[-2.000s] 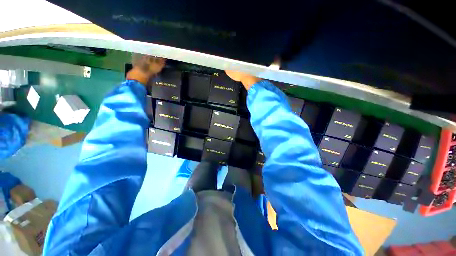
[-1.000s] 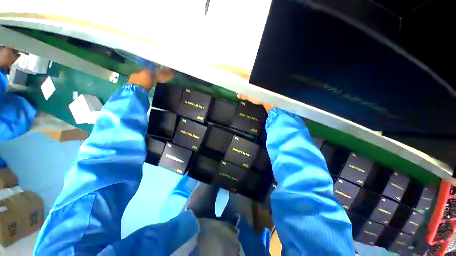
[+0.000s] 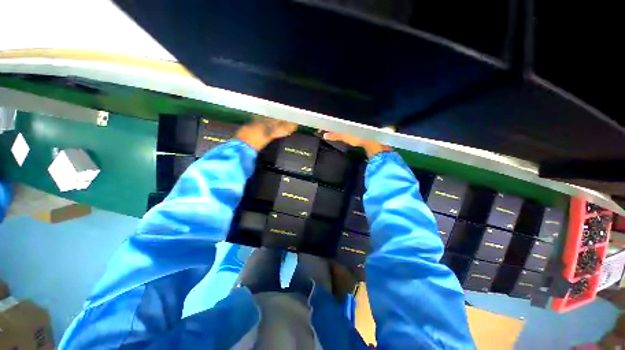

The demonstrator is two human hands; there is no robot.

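Small black boxes with pale lettering (image 3: 298, 154) stand in rows on the green bench, alternating with plain black ones (image 3: 329, 166). My left hand (image 3: 267, 132) is at the back row, fingers pointing right along the far side of a lettered box. My right hand (image 3: 355, 141) is at the back row to its right, fingers pointing left behind a plain black box. The fingertips are small and blurred beside the shelf edge, so their grip cannot be told.
A white shelf edge (image 3: 240, 102) with large black boxes (image 3: 329, 75) hangs over the bench's back. White boxes (image 3: 73, 169) lie at the left. A red bin of dark parts (image 3: 574, 273) stands at the right. A brown carton (image 3: 493, 329) is below the bench edge.
My left hand has moved right along the back row, closer to my right hand. Boxes now show to the left of my left arm. The view has also shifted.
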